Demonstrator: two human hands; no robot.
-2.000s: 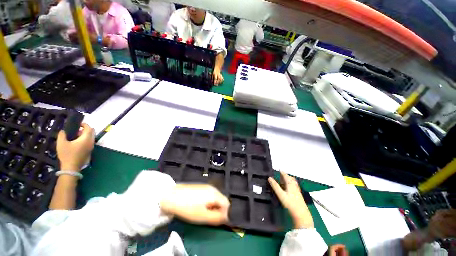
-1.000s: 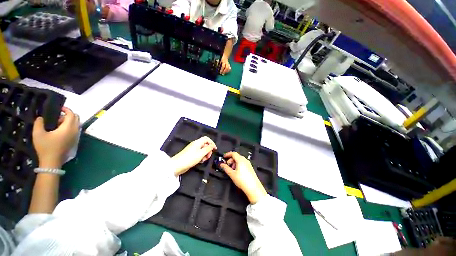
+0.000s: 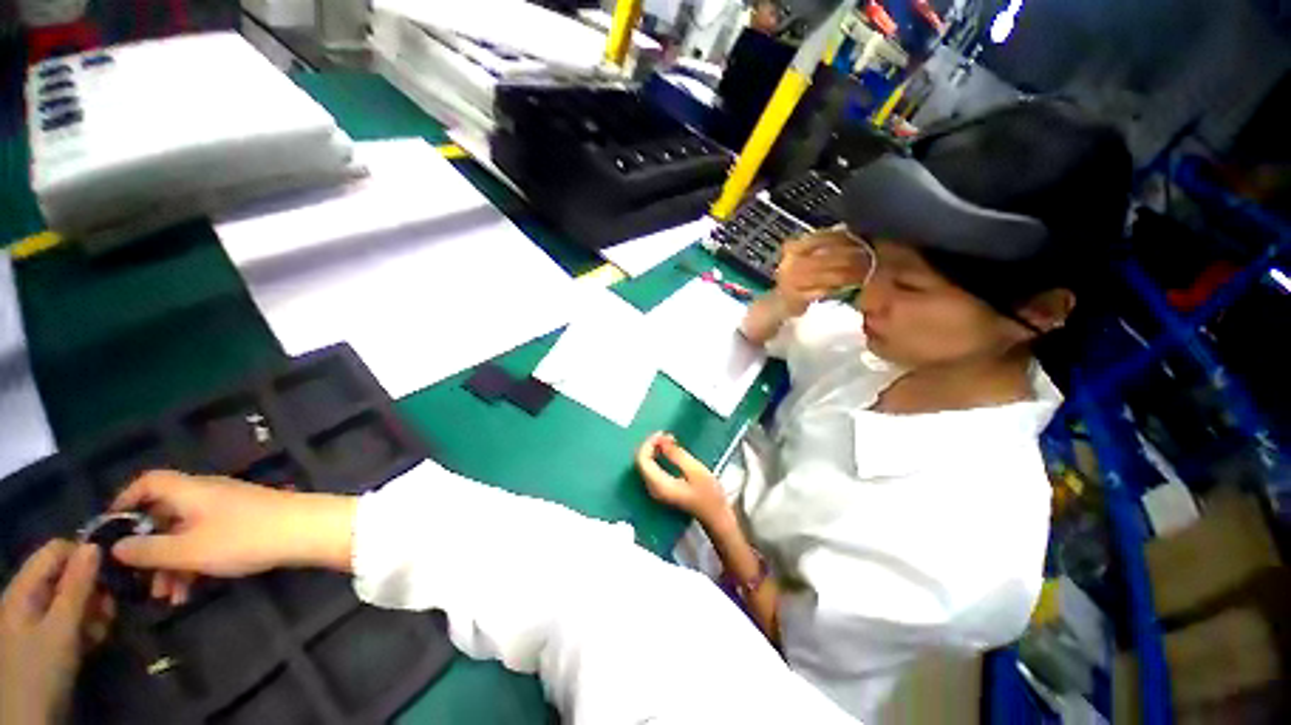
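Observation:
The black parts tray (image 3: 269,623) lies at the lower left on the green bench, with square pockets, mostly empty. My right hand (image 3: 213,531) holds a round dark watch head with a shiny rim (image 3: 119,533) between thumb and fingers above the tray. My left hand (image 3: 54,623), cut off by the left edge, is beside it with fingertips close to the watch head; whether they touch it cannot be told. Small pale pieces (image 3: 258,426) lie in one tray pocket.
A stack of white trays (image 3: 184,135) stands at the upper left beside a white bench sheet (image 3: 404,269). Black trays (image 3: 609,163) are stacked behind. Two small black pads (image 3: 510,388) and white papers (image 3: 602,354) lie right of the tray. A person in white and a dark cap sits close at the right.
The view has swung to the right, so the tray and my hands now show at the lower left and the neighbouring person has come into view. The watch head is still in my right hand.

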